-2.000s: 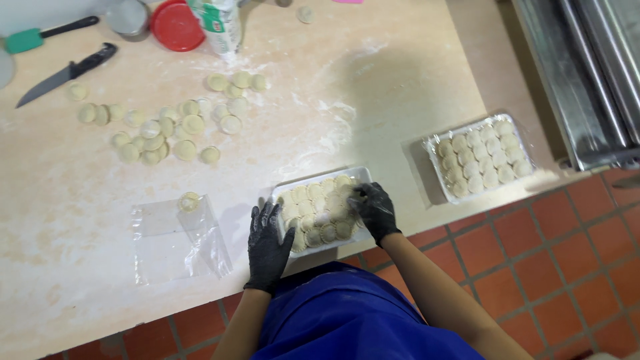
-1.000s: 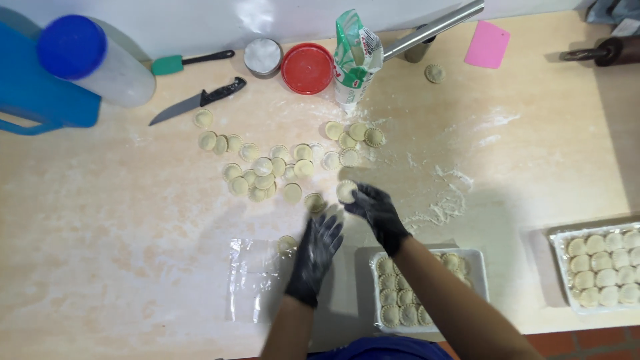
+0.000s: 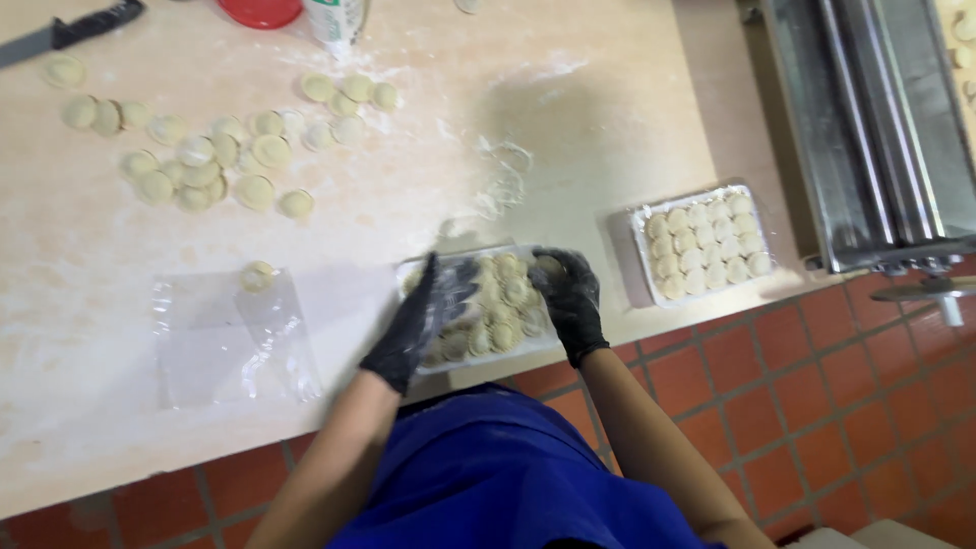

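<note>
A white tray (image 3: pixel 457 367) of round filled pasta pieces lies near the table's front edge. My left hand (image 3: pixel 419 320), in a black glove, is over the tray's left part, blurred; whether it holds a piece cannot be told. At the tray's right side, my right hand (image 3: pixel 568 297), also black-gloved, holds a round pasta piece (image 3: pixel 550 267) between thumb and fingers. More round pieces (image 3: pixel 200 172) are scattered loose at the upper left. One pasta piece (image 3: pixel 258 276) sits at the top edge of a clear plastic bag (image 3: pixel 229 343), left of my left hand.
A wrapped tray of pasta pieces (image 3: pixel 705 245) lies to the right. Beyond it stands a metal machine with rollers (image 3: pixel 877 130). A knife (image 3: pixel 69 30), a red lid (image 3: pixel 261 9) and a flour-dusted bag (image 3: pixel 334 23) are at the top left. Red floor tiles (image 3: pixel 762 381) lie below the table edge.
Both hands have moved from the loose pieces back to the tray; the right one still has a round piece in its fingers. The view has shifted strongly.
</note>
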